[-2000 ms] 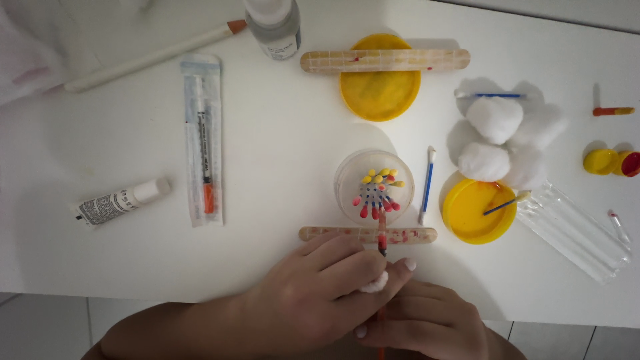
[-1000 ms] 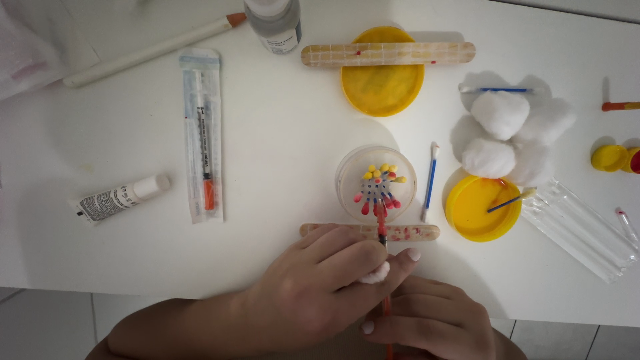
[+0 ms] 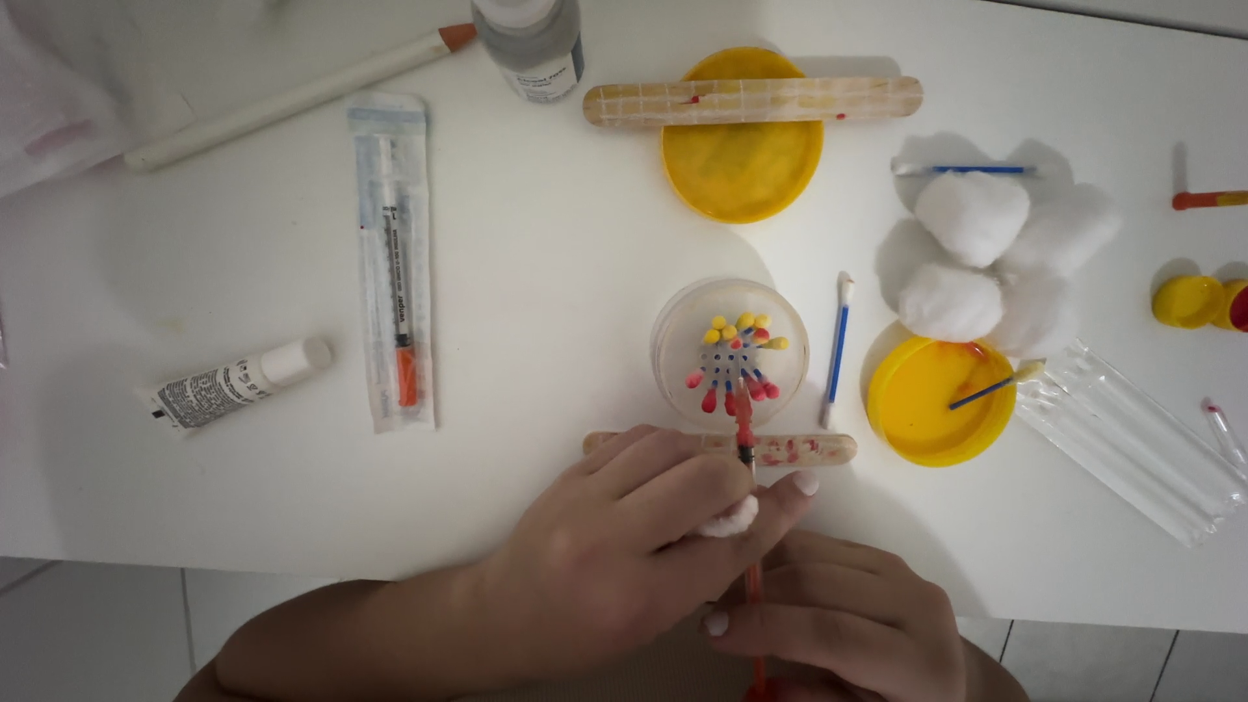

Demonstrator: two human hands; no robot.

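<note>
My left hand [image 3: 624, 546] grips the front of a syringe [image 3: 747, 453] with red liquid and also holds a white cotton ball [image 3: 733, 518]. Lower down, my right hand [image 3: 848, 614] is closed around the syringe's rear part, its plunger end mostly hidden. The syringe's tip reaches over a round clear dish [image 3: 673, 380] and meets the cotton swab heads [image 3: 743, 385] standing there, red ones near me and mostly yellow ones on the far side. Behind my left fingers lies a wooden stick [image 3: 804, 449] with red stains.
Around the dish are a loose cotton swab [image 3: 838, 351], a yellow lid with a swab [image 3: 902, 419], cotton balls [image 3: 965, 214] and another yellow lid [image 3: 741, 185] under a wooden stick [image 3: 624, 104]. Leftward lie a packaged syringe [image 3: 395, 292], a tube [image 3: 210, 395], a white pencil [image 3: 292, 102] and a bottle [image 3: 536, 54].
</note>
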